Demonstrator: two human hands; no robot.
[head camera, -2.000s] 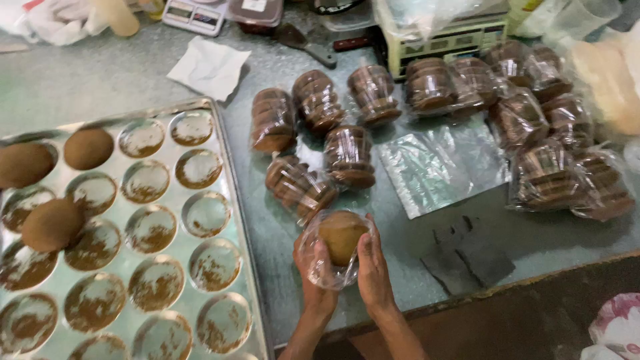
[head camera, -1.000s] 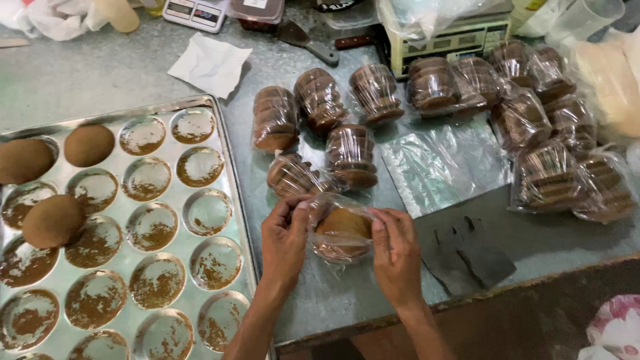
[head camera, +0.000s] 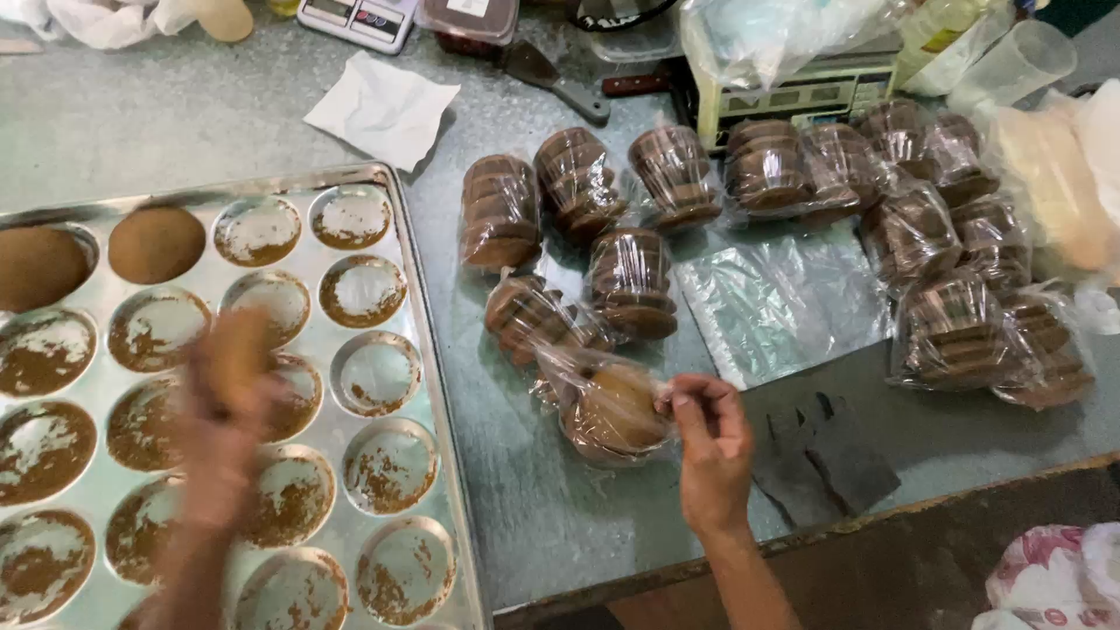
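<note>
My left hand (head camera: 223, 394), blurred, grips a round brown cake (head camera: 238, 350) above the metal baking tray (head camera: 437, 420). My right hand (head camera: 713, 437) pinches the edge of a clear plastic bag (head camera: 612, 407) that lies on the metal table with round brown cake inside. Two more cakes sit in the tray's upper left cups, one a domed cake (head camera: 157, 245). Many other cups hold only brown crumbs. Behind the bag stand several bagged stacks of cakes, among them a near stack (head camera: 632, 284).
Flat clear bags (head camera: 787, 297) lie right of centre, by a dark sheet (head camera: 822, 455). Further back are white paper (head camera: 382, 109), a scraper (head camera: 556, 83), a plastic-covered scale (head camera: 796, 96) and a small scale (head camera: 357, 19). More bagged stacks (head camera: 954, 328) crowd the right. The table's front edge (head camera: 875, 512) runs below.
My left hand has gone from the bag to above the tray and taken hold of the cake that lay there. My right hand stays at the bag.
</note>
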